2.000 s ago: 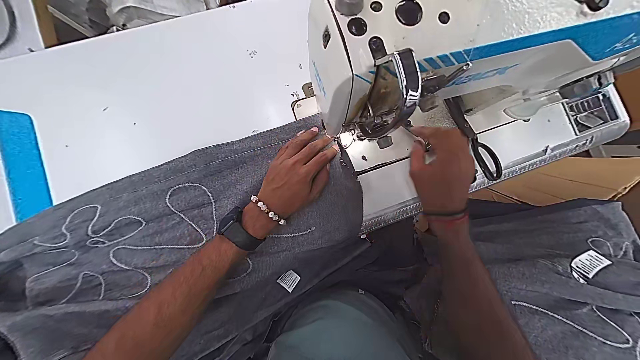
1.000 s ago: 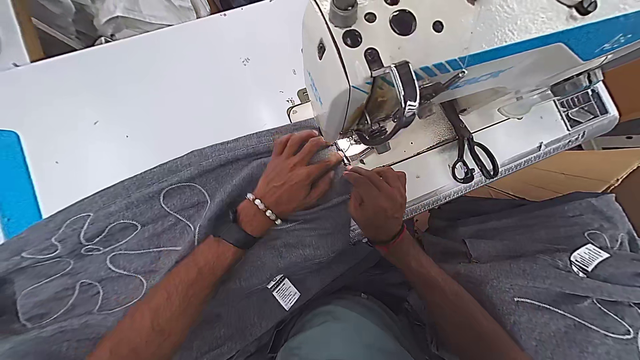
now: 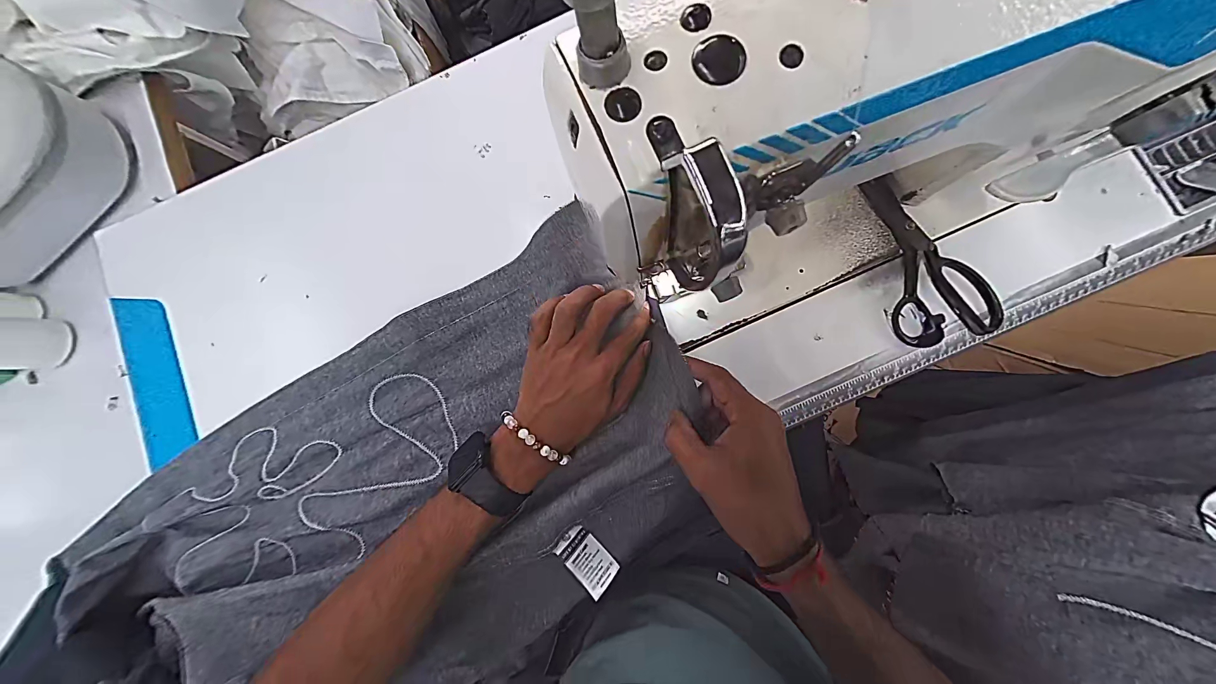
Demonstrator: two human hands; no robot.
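A grey fabric garment [image 3: 494, 313] with white looped stitching lies across the sewing table, its edge under the lit needle area of a white and blue Jack sewing machine [image 3: 826, 85]. Flat on the cloth, my left hand [image 3: 579, 370] presses it just left of the presser foot [image 3: 660, 283], fingertips close to the foot. My right hand [image 3: 736, 456] pinches the garment's right edge between thumb and fingers, below the machine bed. A label [image 3: 586, 562] bearing writing is on the garment between my forearms.
Black-handled scissors [image 3: 920, 275] lie on the machine bed at right. A measuring tape strip [image 3: 855, 385] runs along the table's front edge. More grey fabric [image 3: 1026, 494] with white stitching is at right, beside brown cardboard [image 3: 1102, 309]. White cloth [image 3: 323, 66] is heaped at the upper left.
My right hand was at the machine by the needle area, then beside my left hand at the cloth; now it is lower, on the garment's edge. More cloth lies behind the foot.
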